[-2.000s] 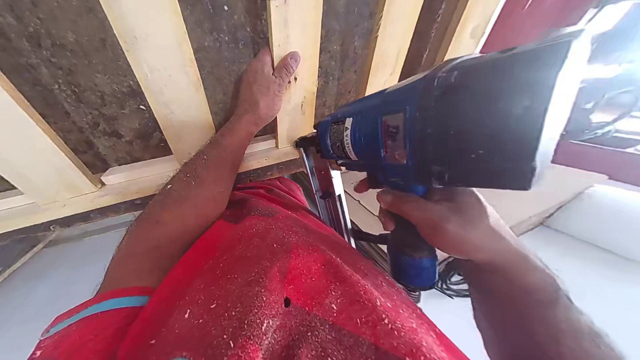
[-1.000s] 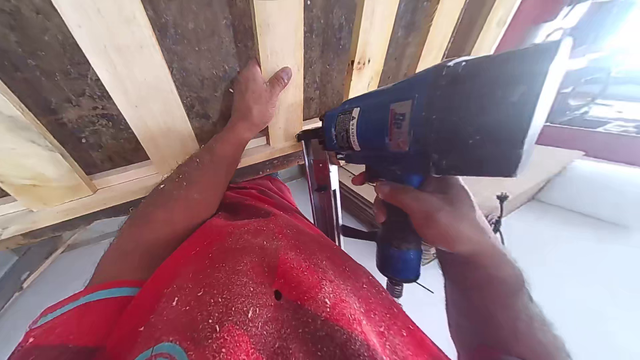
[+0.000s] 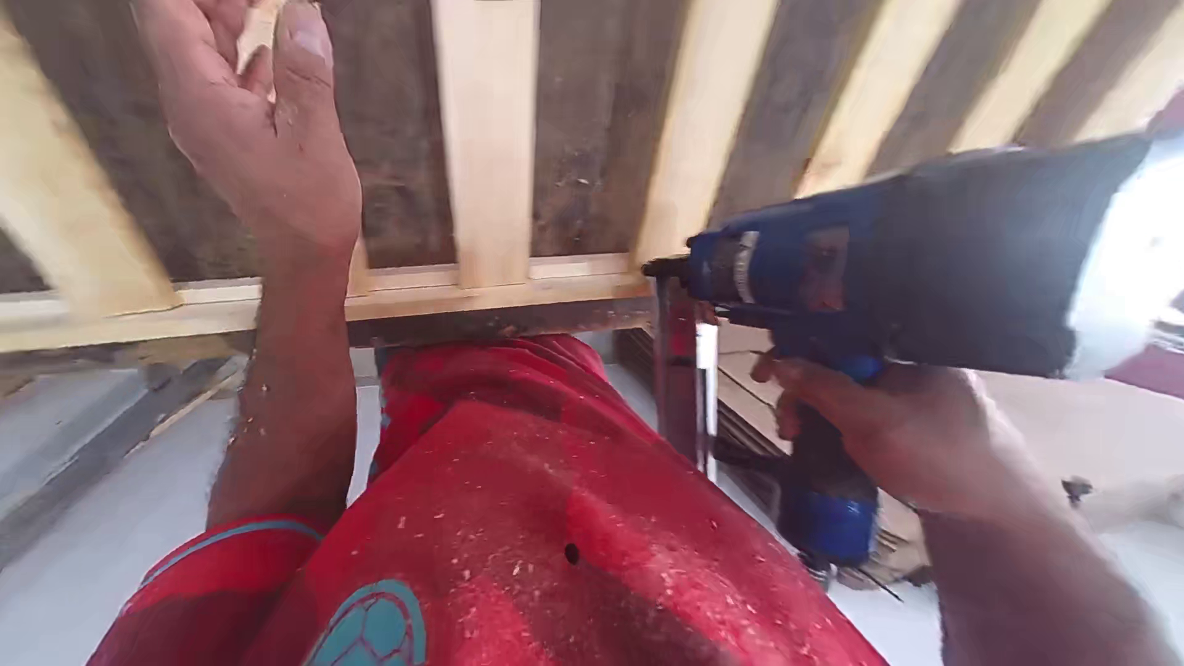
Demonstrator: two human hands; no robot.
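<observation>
My right hand (image 3: 879, 425) is closed around the handle of a blue and black pneumatic nail gun (image 3: 786, 268). The gun lies sideways, its nose close to the lower end of a pale wooden slat (image 3: 708, 120) at the frame's long edge rail (image 3: 416, 303). My left hand (image 3: 268, 120) is raised over another slat at the upper left, thumb apart from the fingers. Pale wood shows between thumb and fingers; whether they grip it cannot be told. Another slat (image 3: 490, 139) stands between my hands.
More slats (image 3: 888, 83) run across a dark, stained surface (image 3: 601, 139). Below the rail at right lie stacked brown boards (image 3: 749, 379). Grey strips (image 3: 111, 444) rest on the pale floor (image 3: 111, 564) at left. My red shirt, dusted with wood shavings, fills the lower middle.
My left hand has left the slat it rested on near the gun and is now farther left, well apart from it. My right hand still holds the nail gun. The view has shifted.
</observation>
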